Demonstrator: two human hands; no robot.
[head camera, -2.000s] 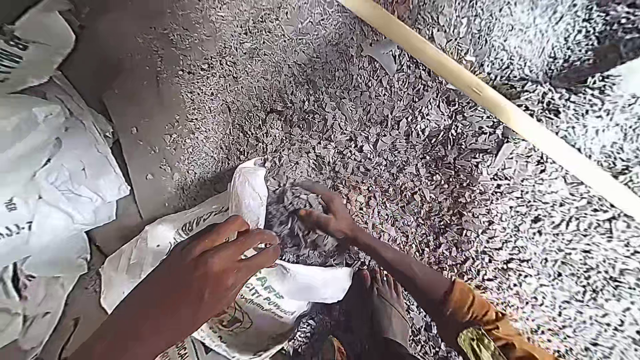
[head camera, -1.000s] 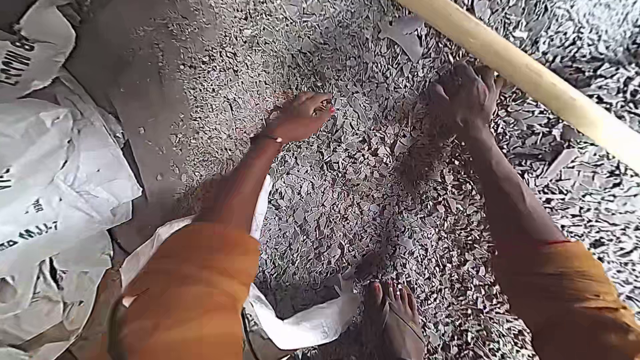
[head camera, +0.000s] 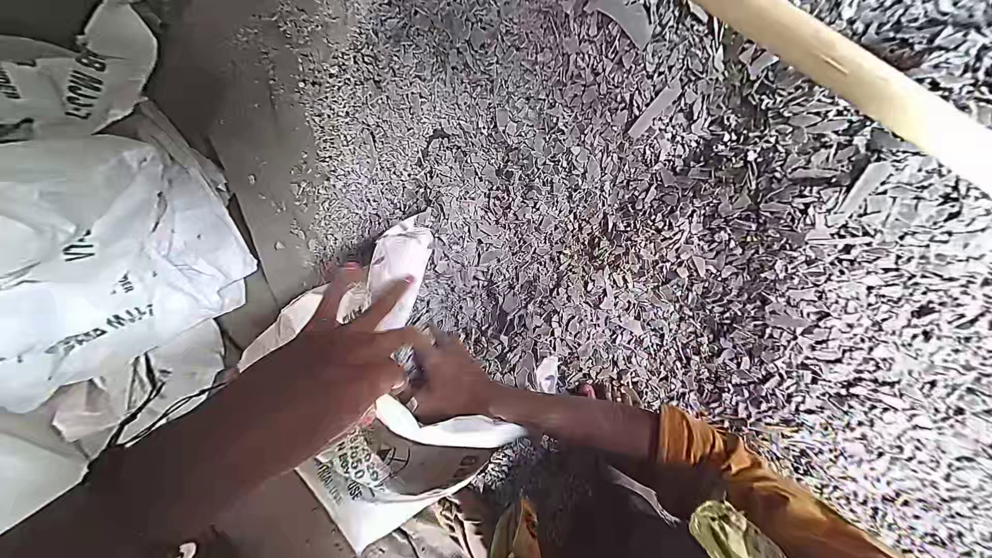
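A white woven sack (head camera: 399, 457) with printing lies at the lower middle, its mouth facing the heap of grey flakes (head camera: 589, 232). My left hand (head camera: 356, 349) is over the sack's rim, fingers spread beside the upright white flap; its underside is hidden, so its hold is unclear. Close against it, my right hand (head camera: 449, 380) is at the sack's mouth, blurred, with some grey flakes by its fingers. Whether it grips any cannot be told.
A pale wooden pole (head camera: 852, 74) crosses the upper right. White printed sacks (head camera: 116, 256) are piled at the left, beside bare floor (head camera: 271, 178). A foot (head camera: 608, 394) is partly visible behind my right forearm. Larger flat scraps (head camera: 624, 19) lie among the flakes.
Both hands were apart over the flakes one second ago; now they are together at the sack's mouth. The right hand has moved left from near the pole.
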